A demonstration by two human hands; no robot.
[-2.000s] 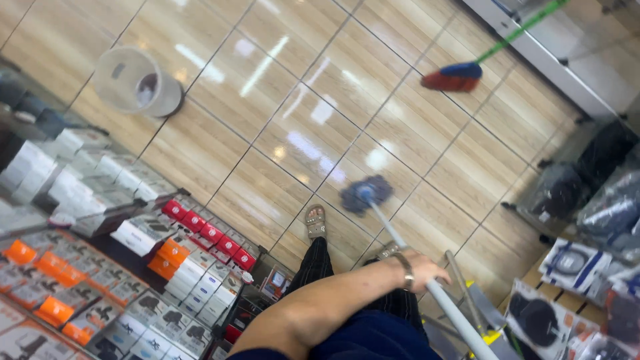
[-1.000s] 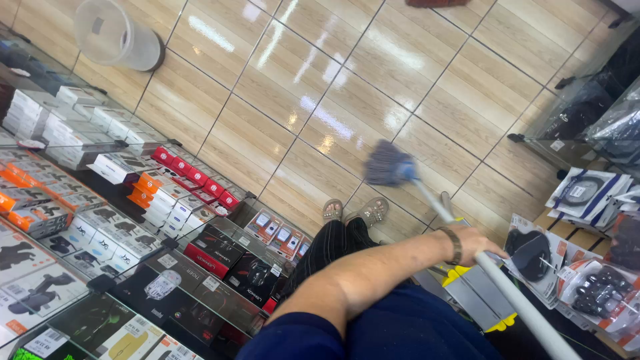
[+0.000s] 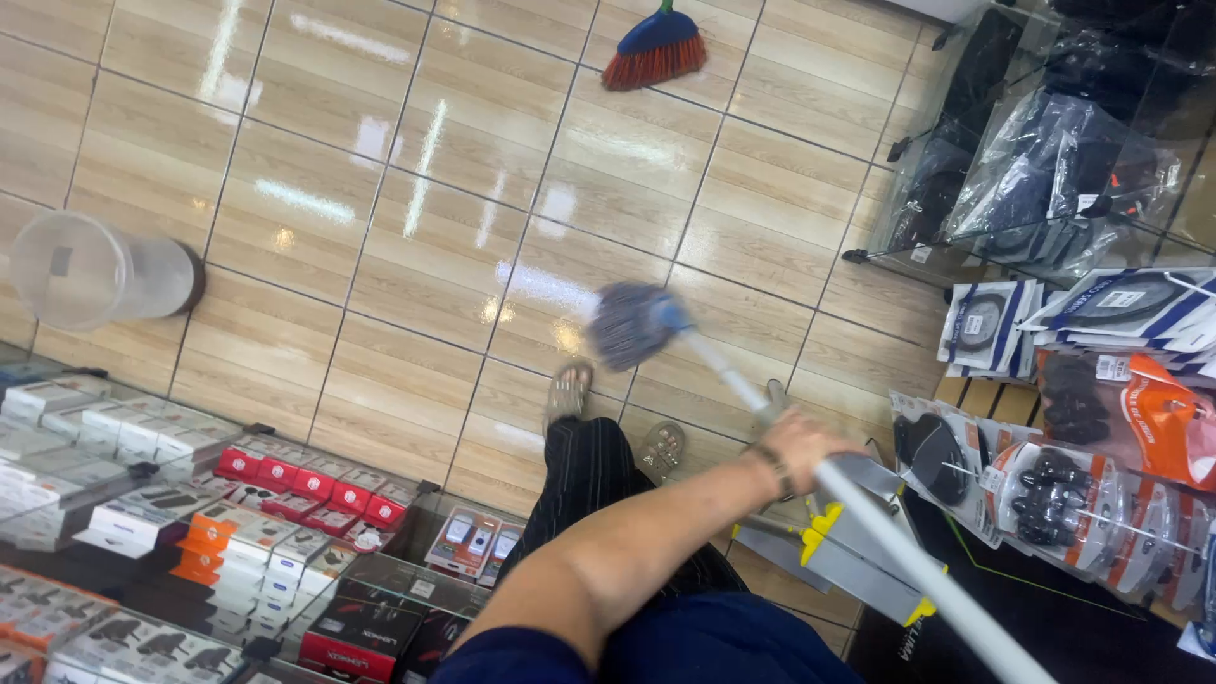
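My left hand, with a bracelet or watch at the wrist, is closed around the pale handle of a mop. The mop's grey-blue strands, slightly blurred, rest on the tiled floor just beyond my feet, and its blue socket faces my hand. The handle slants down past my hand and leaves the view at the lower right. Under the handle lies a grey and yellow object, partly hidden, perhaps a dustpan. My right hand is out of view. A broom with a blue head and red bristles is at the top.
A translucent bin stands on the floor at the left. Glass shelves of boxed goods run along the lower left. Bagged goods on glass shelving and hanging packs line the right side.
The mop head has swung left across the floor since one second ago, with my left hand still on the handle. The view has shifted, bringing the broom head lower into sight.
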